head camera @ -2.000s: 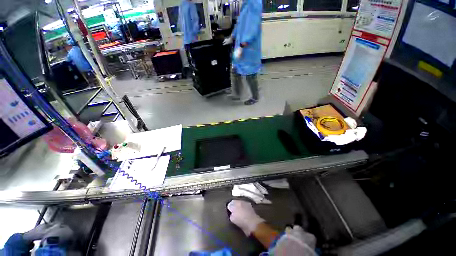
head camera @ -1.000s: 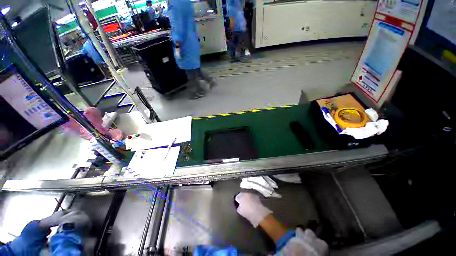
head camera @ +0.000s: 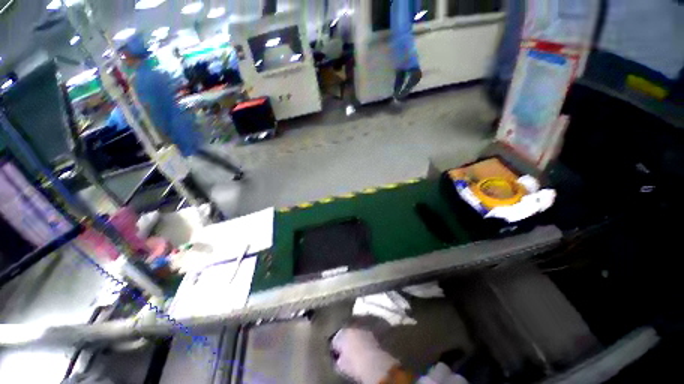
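Note:
The view is blurred. My left hand [head camera: 361,355], in a white glove with a bare strip at the wrist, is over the grey metal plate [head camera: 281,351] at the bottom centre. It is closed around a small dark thing [head camera: 334,343] that barely shows at its fingers. My right hand [head camera: 442,374], also in a white glove, is mostly cut off by the bottom edge. A dark lump [head camera: 451,358] shows at its fingers; its kind and the grip are unclear. A crumpled white cloth [head camera: 384,306] lies by the inner rail.
A metal rail [head camera: 405,271] crosses in front. Behind it, a green mat [head camera: 397,214] bears a black tray [head camera: 332,245], a dark oblong [head camera: 435,223] and a black box with yellow tape [head camera: 499,193]. White papers [head camera: 214,289] and a blue coiled cord [head camera: 196,337] are left. People walk beyond.
The view has shifted, so bench and hands appear lower. The gloved hands at the lower left no longer show. People in the aisle have moved; the large black bin is no longer visible.

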